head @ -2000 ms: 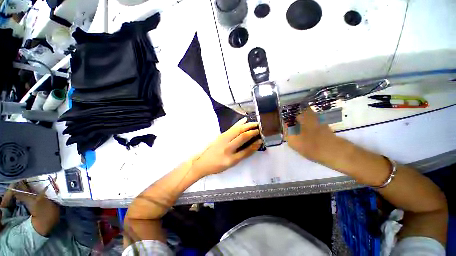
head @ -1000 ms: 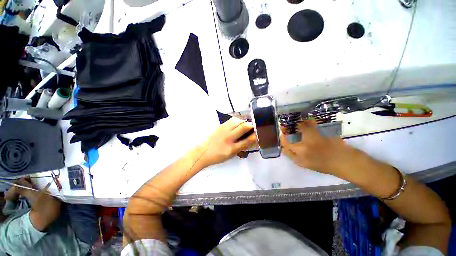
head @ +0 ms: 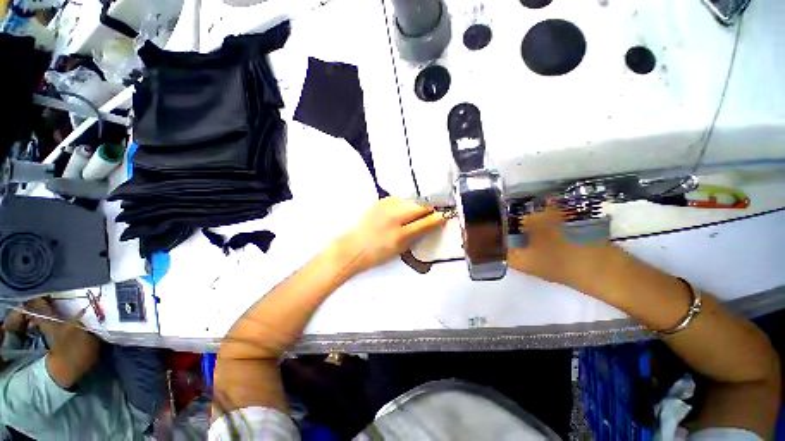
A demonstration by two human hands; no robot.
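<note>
A black cut piece (head: pixel 331 102) lies on the white table left of the machine head. It narrows to a strip that runs down to my left hand (head: pixel 387 232). My left hand lies left of the needle area, with its fingers on the cloth. A small dark curved edge of cloth shows just below that hand. My right hand (head: pixel 547 245) is right of the shiny metal cover (head: pixel 484 226). It is blurred, and its fingertips are partly hidden. I cannot tell whether it holds cloth. The needle is hidden behind the cover.
A thick pile of black pieces (head: pixel 202 129) lies at the left, with a black scrap (head: pixel 241 240) below it. The white machine head (head: pixel 654 103) fills the upper right. Snips (head: pixel 721 196) lie right, partly covered. A grey housing (head: pixel 52 250) and another person's arm (head: pixel 69 349) are far left.
The black piece has shifted and turned, showing a wider upper end and a strip reaching my left hand. A curved cloth edge now shows below that hand. The view has shifted slightly.
</note>
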